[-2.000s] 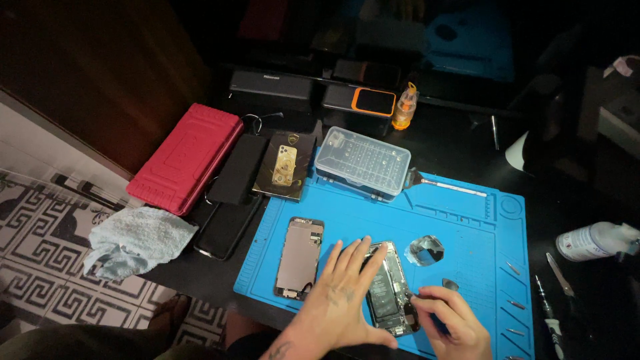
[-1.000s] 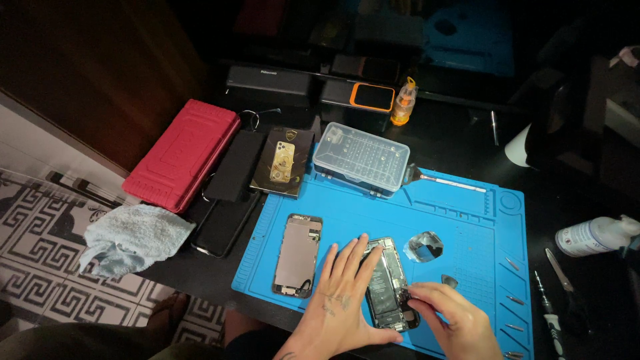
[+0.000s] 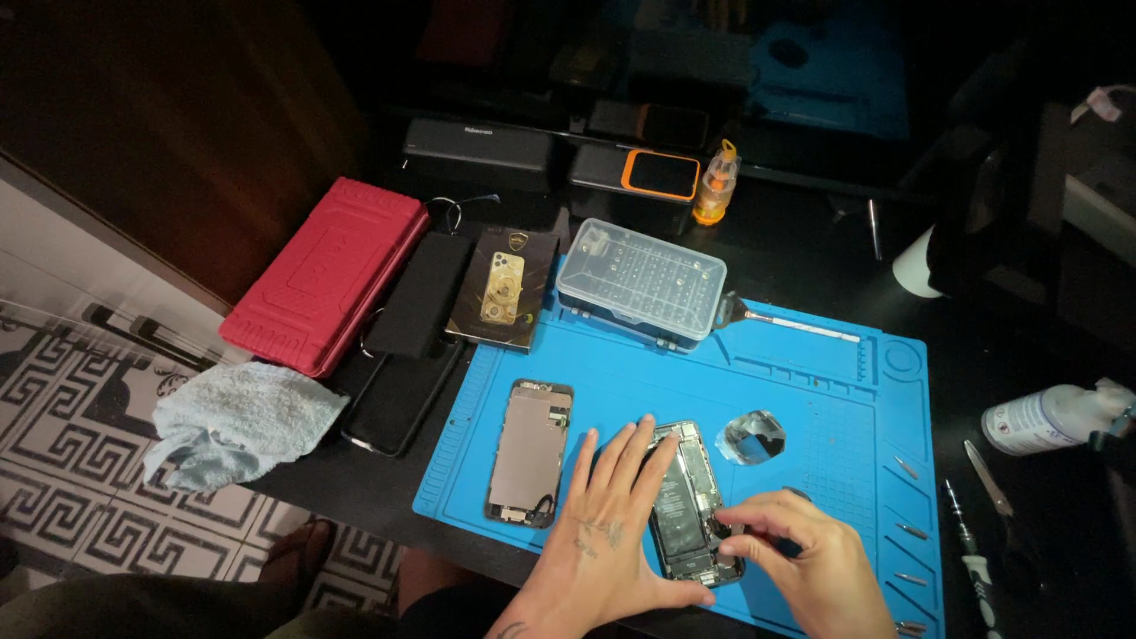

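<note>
An opened smartphone body (image 3: 682, 510), its battery and inner parts exposed, lies on a blue silicone repair mat (image 3: 621, 373). My left hand (image 3: 603, 532) rests with spread fingers over its left side and top, thumb near the bottom edge. At the phone's lower right, my right hand (image 3: 799, 550) has thumb and forefinger pinched at a small dark part; whether that part is loose or attached cannot be told. Left of my hands lies a detached phone screen assembly (image 3: 531, 453), back side up. A small shiny piece (image 3: 752, 437) sits right of the phone's top.
Behind are a clear-lidded case (image 3: 641, 284), a brush (image 3: 799, 326) and a printed box (image 3: 503, 288). To the left are a red case (image 3: 328, 275), a dark phone (image 3: 404, 399) and a cloth (image 3: 240, 426). A screwdriver (image 3: 972, 559), scissors (image 3: 988, 479) and a bottle (image 3: 1047, 417) lie right.
My left hand stays spread on the phone. My right fingers remain at its lower right edge, with only a slight shift in their pose.
</note>
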